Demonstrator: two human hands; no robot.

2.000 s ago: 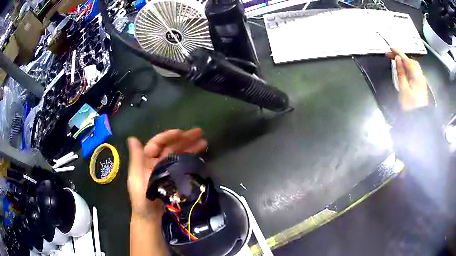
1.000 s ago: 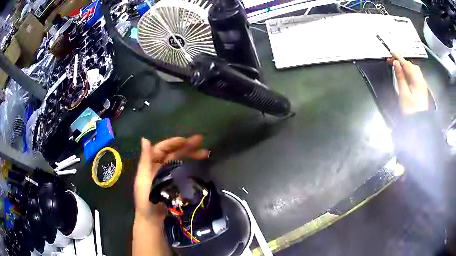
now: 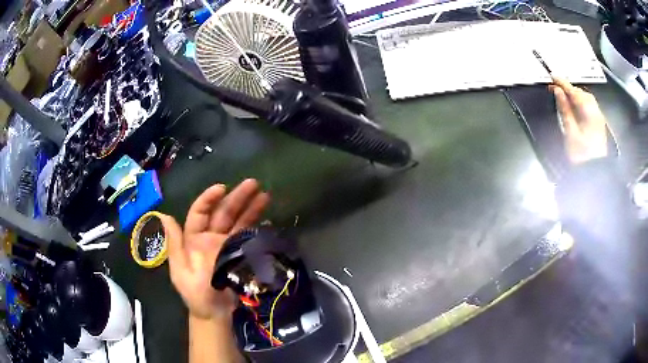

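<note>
An open black camera head housing [image 3: 266,283] stands at the lower middle, with red, yellow and orange wires inside and a round black and white base below it. My left hand [image 3: 206,248] is beside and behind the housing, palm up with fingers apart, holding nothing. My right hand [image 3: 584,120] is at the far right over a dark pad, with the thin dark tweezers [image 3: 542,61] pointing out of its fingers over the keyboard. A mouse under this hand cannot be made out clearly.
A black electric screwdriver [image 3: 348,131] hangs over the mat before a round fan [image 3: 245,53]. A white keyboard [image 3: 490,57] lies at the back right. A yellow ring of screws [image 3: 135,241], a blue packet [image 3: 141,200] and black-and-white camera units [image 3: 114,305] are at left.
My left hand has turned its palm up and its fingers have spread, with the thumb moving left over the yellow ring's edge. My right hand has barely moved.
</note>
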